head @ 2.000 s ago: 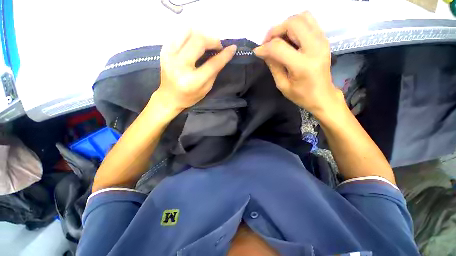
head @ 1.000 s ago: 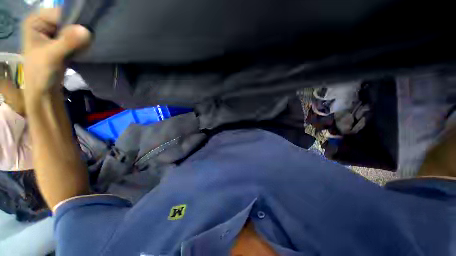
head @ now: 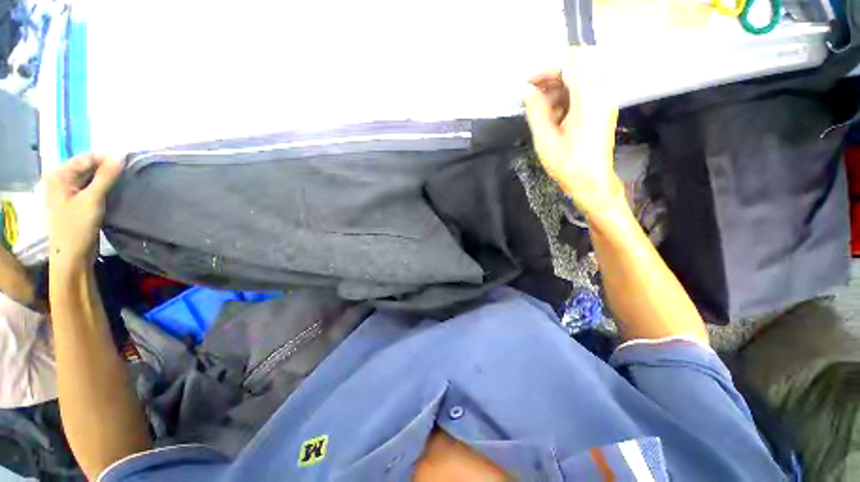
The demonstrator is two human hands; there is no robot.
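A charcoal-grey garment piece (head: 283, 212) lies over the table's front edge and hangs towards my lap. A zipper tape (head: 311, 146) with a pale line of teeth runs along its upper edge. My left hand (head: 80, 202) grips the piece's left end, fingers closed on the cloth. My right hand (head: 577, 141) is at the table edge, beside the garment's upper right end. Its fingers are bent; glare and the hand itself hide whether they hold anything.
Dark strips (head: 580, 21) and yellow and green looped handles (head: 760, 14) lie on the white table (head: 717, 66). Below are a blue bin (head: 207, 311) and heaped dark cloth (head: 283, 348). More dark cloth (head: 773, 207) hangs at right. Another person's sleeve (head: 24, 348) shows at left.
The garment was pinched between both hands, then swept up across the view. Now it lies stretched along the table edge, zipper side up, with my hands far apart.
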